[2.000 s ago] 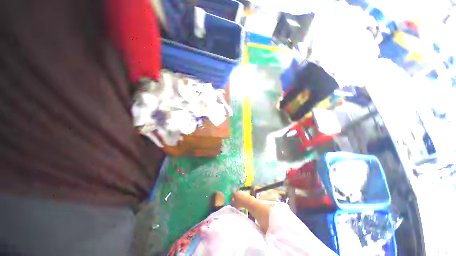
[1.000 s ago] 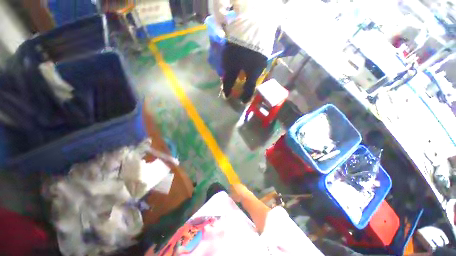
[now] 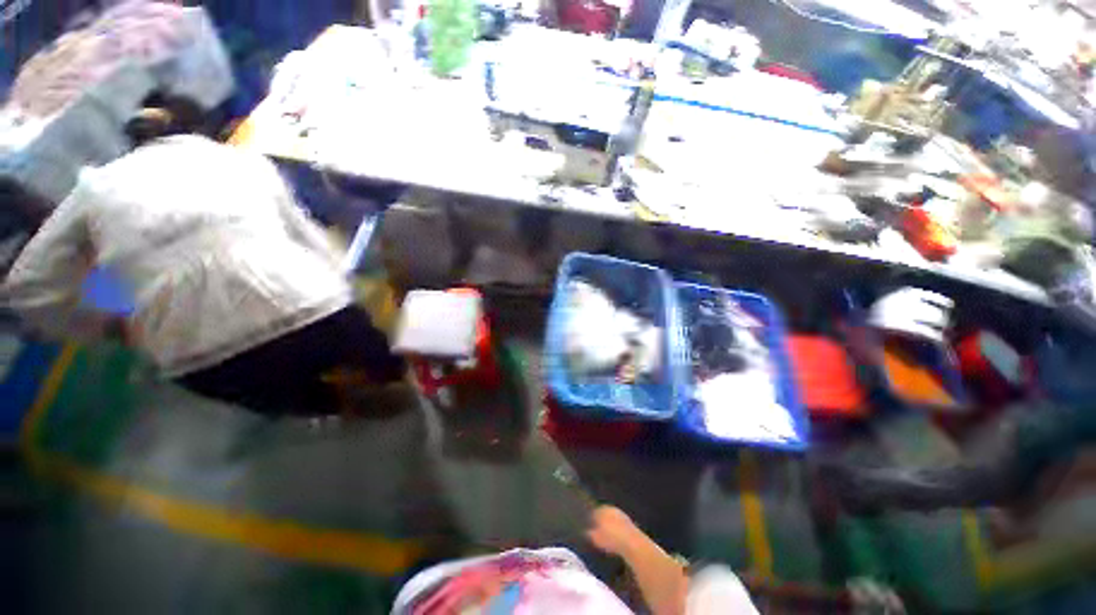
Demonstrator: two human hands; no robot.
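My right hand is small and blurred at the lower middle, below the crates; its fingers cannot be made out and nothing clear shows in it. My left hand is not in view. In front of me stand two blue plastic crates side by side. The left crate holds white pieces. The right crate holds white pieces and something shiny and clear, perhaps a plastic bag. My hand is apart from both crates.
A long worktable with machines and cloth runs behind the crates. A person in a pale top bends over at left. A red stool with a white top stands beside them. Orange-red items are at right. Yellow lines mark the floor.
The view has swung right. The dark blue bin and the heap of white scraps have left the picture at left. The crates now sit nearer the middle, and more worktable shows.
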